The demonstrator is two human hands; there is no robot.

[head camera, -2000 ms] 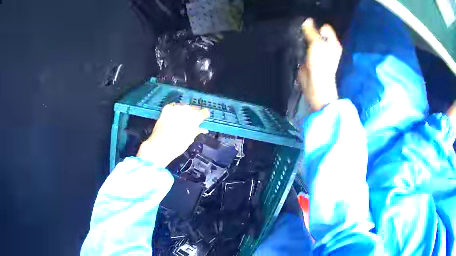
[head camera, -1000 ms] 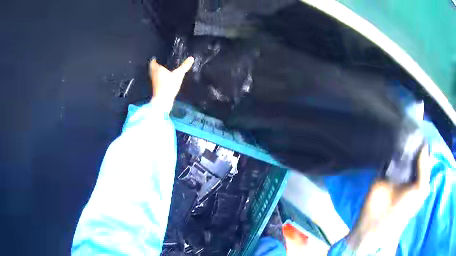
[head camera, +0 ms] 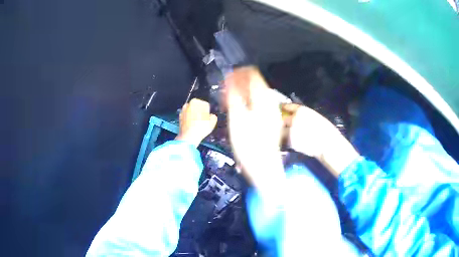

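Note:
My left hand (head camera: 197,121) is a fist over the crate's back edge, closed on crinkled black plastic, a bin liner. My right hand (head camera: 251,100) is blurred by motion, just right of it, over the dark plastic. A blurred dark-grey shape (head camera: 230,47) shows beyond its fingers; whether it is held cannot be told. The teal turnover crate (head camera: 146,145) lies below, largely hidden by my arms, with jumbled black and grey parts (head camera: 219,193) inside.
Another person's hand (head camera: 309,131) is close at the right, by a small yellowish thing. That person's blue smock (head camera: 417,185) fills the lower right. The green bench's pale edge (head camera: 372,47) curves across the upper right. Dark sheeting (head camera: 65,115) stands at left.
My left hand has closed from spread fingers and moved down and right. My right hand has swung from the far right to the middle. The other person's hand has come in.

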